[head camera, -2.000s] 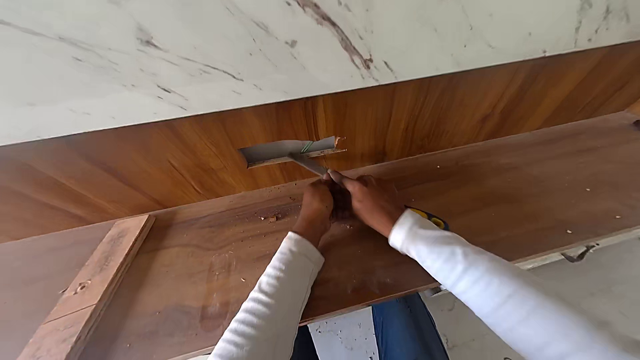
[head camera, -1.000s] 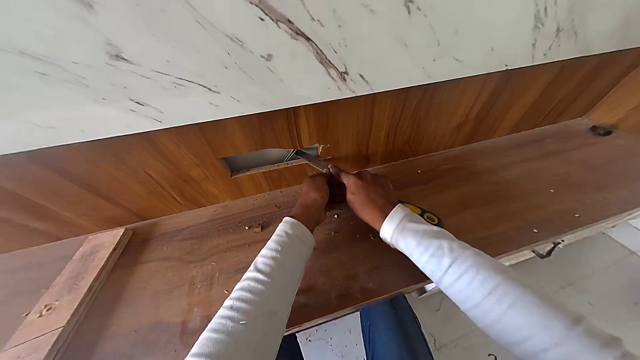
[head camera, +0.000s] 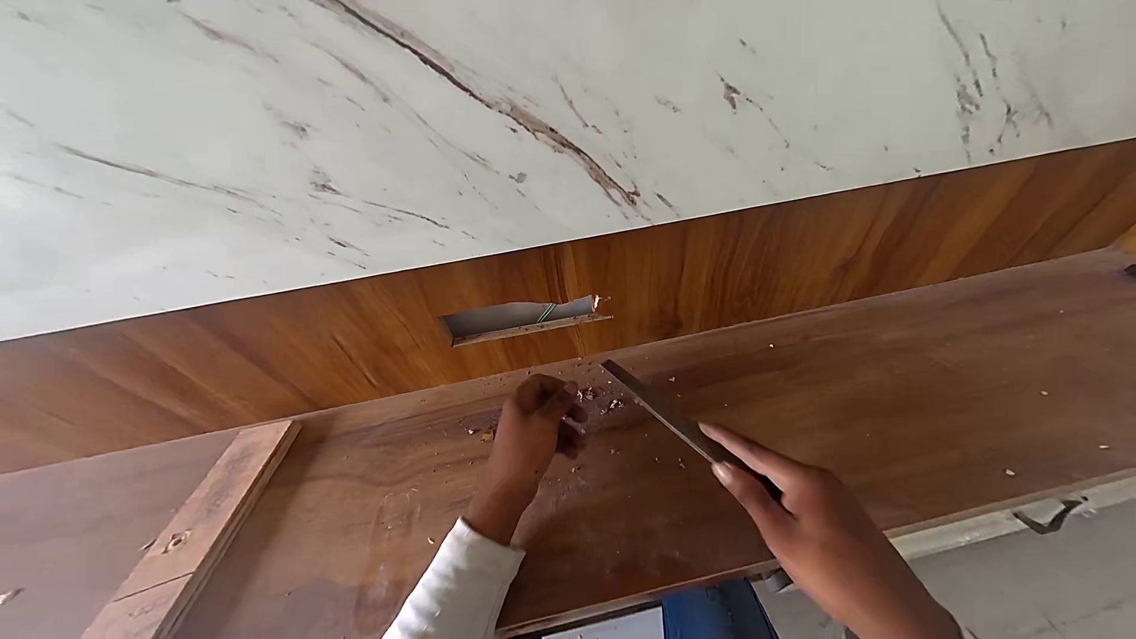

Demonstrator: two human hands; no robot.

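My right hand (head camera: 799, 506) grips a long flat metal file or similar bar tool (head camera: 661, 410), its tip pointing up and left, apart from the wall panel. My left hand (head camera: 537, 426) is over the plywood board, fingers curled; nothing shows in it. Above both hands, a narrow rectangular cutout (head camera: 506, 321) with a rough, chipped right end opens in the wood-grain panel (head camera: 728, 266). Thin green wires (head camera: 547, 312) show inside it. Wood chips and dust (head camera: 590, 398) lie on the plywood (head camera: 852, 399) beside my left hand.
White marble-patterned sheet (head camera: 399, 160) spans the space above the panel. A wooden batten (head camera: 209, 524) lies across the plywood at left. A dark metal hook or handle (head camera: 1050, 516) juts from the board's front edge at right. My jeans (head camera: 719, 611) show below the edge.
Both hands were together on the tool, its end at the cutout. Now my left hand is off it, and my right hand has drawn the tool out and down to the right.
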